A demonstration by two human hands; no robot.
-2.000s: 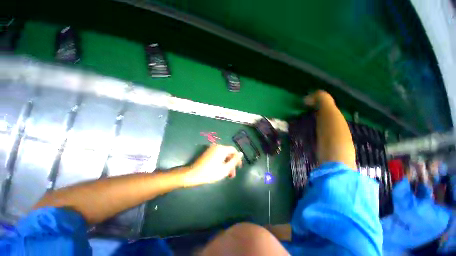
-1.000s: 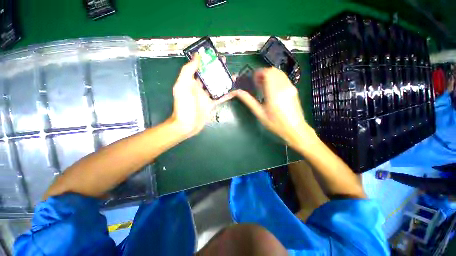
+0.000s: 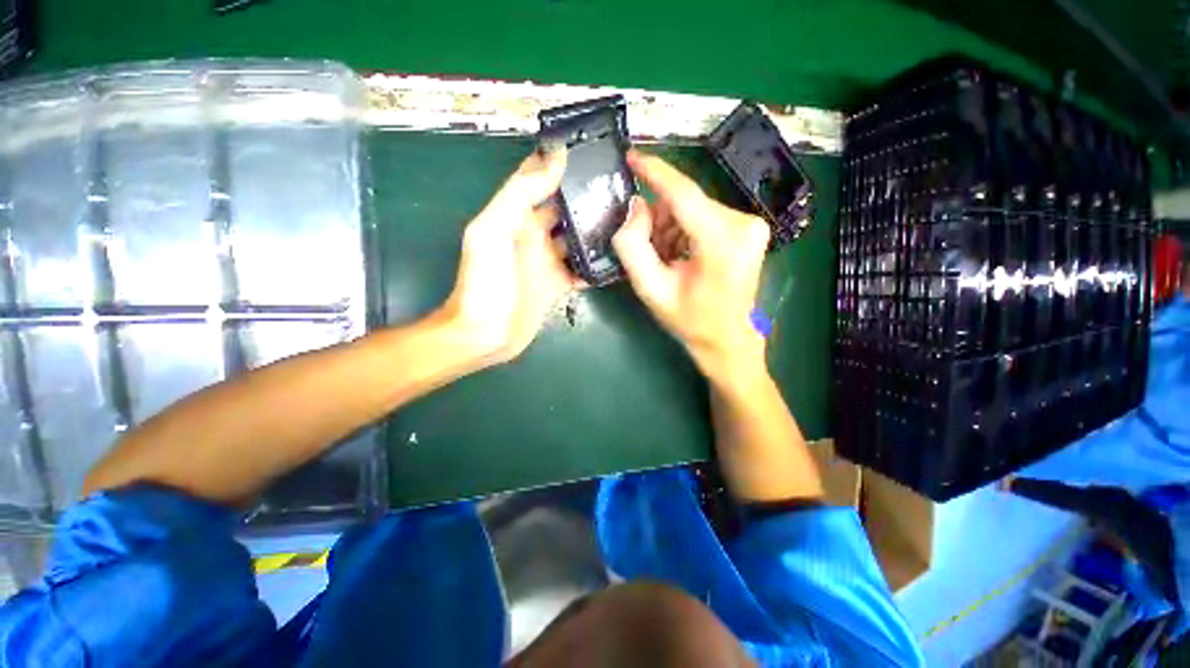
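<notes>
A black palm-sized phone unit point(image 3: 594, 189) is held upright-tilted above the mat near the belt's whitish edge. Its visible face is black with a glossy grey window; no green shows. My left hand point(image 3: 503, 268) grips its left side, thumb on the upper left edge. My right hand point(image 3: 698, 255) touches its right side with the fingers, thumb on the lower right of the face. A chunky black piece, perhaps stacked shells point(image 3: 763, 170), lies at the mat's back edge, right of my right hand.
A clear blister tray point(image 3: 157, 261) lies on the left. A tall stack of black blister trays point(image 3: 992, 281) stands on the right. A cardboard carton point(image 3: 898, 522) is below it. The green belt point(image 3: 522, 46) runs along the back. A blue spot point(image 3: 761, 321) shows on the mat point(image 3: 561, 418).
The unit's green and white face is now covered by black housing. The thin frame beside the chunky piece is gone from the mat. My right hand has moved onto the unit.
</notes>
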